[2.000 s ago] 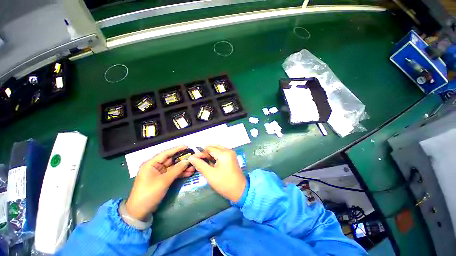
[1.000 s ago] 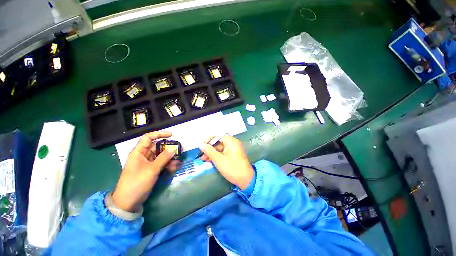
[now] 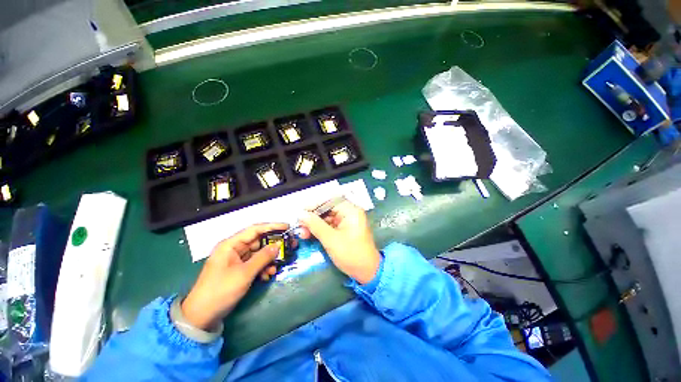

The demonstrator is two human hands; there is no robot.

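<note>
My left hand (image 3: 234,270) holds a small dark electronic module (image 3: 278,248) with a yellow and white patch between thumb and fingers. My right hand (image 3: 345,236) holds slim tweezers (image 3: 322,208); their tip end is close to the module's right edge, and whether it touches is too small to tell. A shiny blue-white backing sheet (image 3: 308,261) lies on the bench below the hands. The black component tray (image 3: 257,162) behind the hands holds modules in its pockets; its front left pocket is empty. A white paper strip (image 3: 224,229) lies between tray and hands.
Liner scraps (image 3: 408,188) lie right of the tray. A black box (image 3: 485,153) with white pieces stands beside a clear plastic bag (image 3: 515,160). A white packet (image 3: 88,276) and blue packet (image 3: 26,276) lie left. Another tray (image 3: 63,127) is back left. A blue box (image 3: 626,89) is far right.
Since one second ago, the right hand and tweezers have come in beside the module, which stays in the left hand. The camera view has shifted slightly.
</note>
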